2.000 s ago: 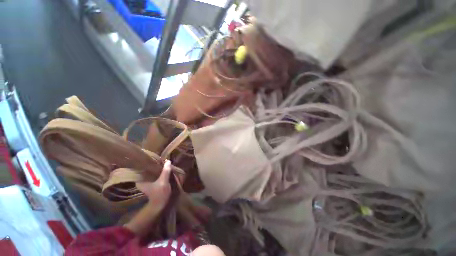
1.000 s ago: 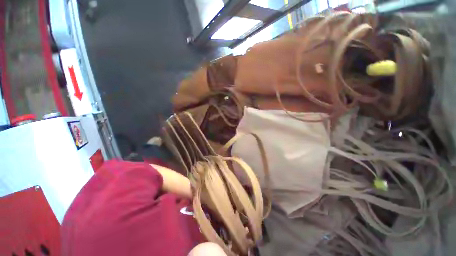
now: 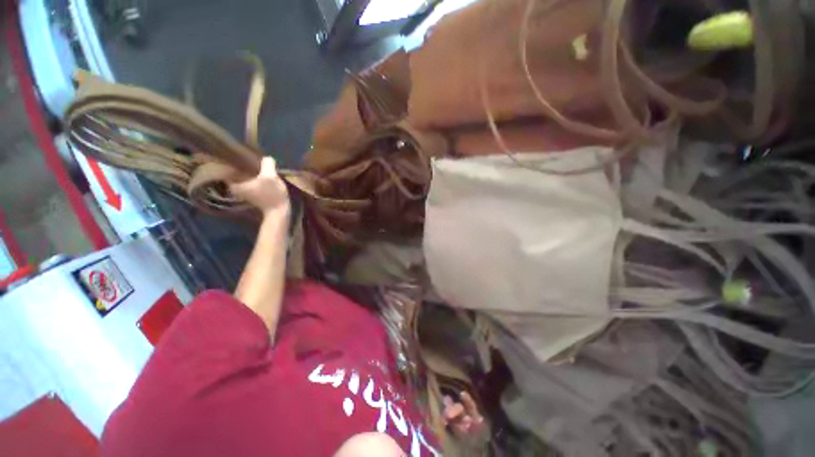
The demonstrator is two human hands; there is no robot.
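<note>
My left hand (image 3: 265, 189) is shut on a thick looped bunch of tan straps (image 3: 143, 112), held out at the upper left. Brown panels and strap loops (image 3: 375, 178) show beside the hand, against the rack pieces. My right hand (image 3: 461, 413) shows only as blurred fingertips low in the view, among brown pieces (image 3: 438, 361) close to my shirt; its grip is unclear. A pale cream panel (image 3: 523, 236) lies right of centre, with grey-cream straps (image 3: 697, 232) running right from it.
Orange-brown panels (image 3: 500, 80) with hanging loops and a yellow piece (image 3: 720, 31) are at the upper right. A white machine with a warning label (image 3: 105, 284) and red parts stands at the left, near the strap bunch. Dark grey floor (image 3: 214, 45) lies beyond.
My left hand with the strap bunch is now extended to the upper left, away from my body; one second ago the bunch was low near my shirt. My right fingertips now show.
</note>
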